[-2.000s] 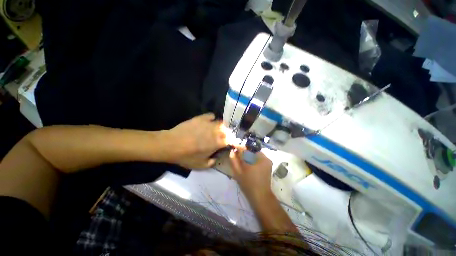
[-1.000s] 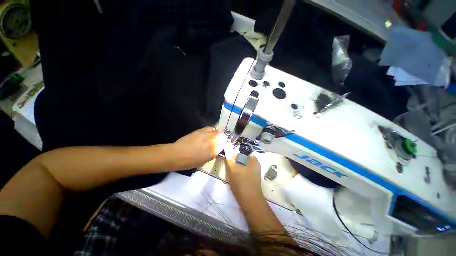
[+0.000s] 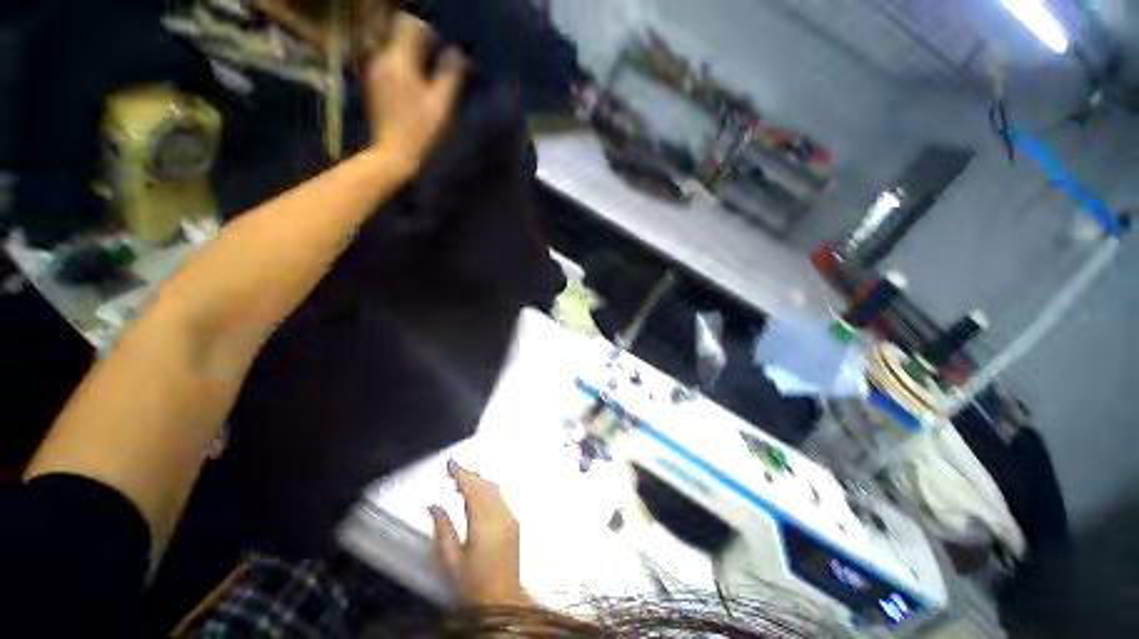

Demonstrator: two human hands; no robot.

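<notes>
The black cloth [image 3: 387, 337] rises in a large dark sheet from the machine table toward my left hand. My left hand [image 3: 410, 100] is raised high at the top, blurred, with the cloth's upper part at its fingers; it appears to grip it. My right hand [image 3: 485, 531] is low, near the table's front edge, left of the needle area, fingers apart and empty. The white sewing machine [image 3: 724, 468] with a blue stripe stands right of the cloth. Its needle area is blurred, and no cloth can be made out under the foot.
A cream-yellow sewing machine [image 3: 162, 156] stands at upper left. Behind the white machine are a clear plastic bag [image 3: 710, 347], pale blue sheets [image 3: 806, 353] and thread cones [image 3: 956, 340]. A long pale table [image 3: 675, 231] and a shelf [image 3: 718, 137] stand farther back. A lit control panel [image 3: 849, 574] is at lower right.
My left hand has moved from the needle up and away, lifting the cloth. My right hand has let go and moved down-left. The view has swung up, showing the room behind.
</notes>
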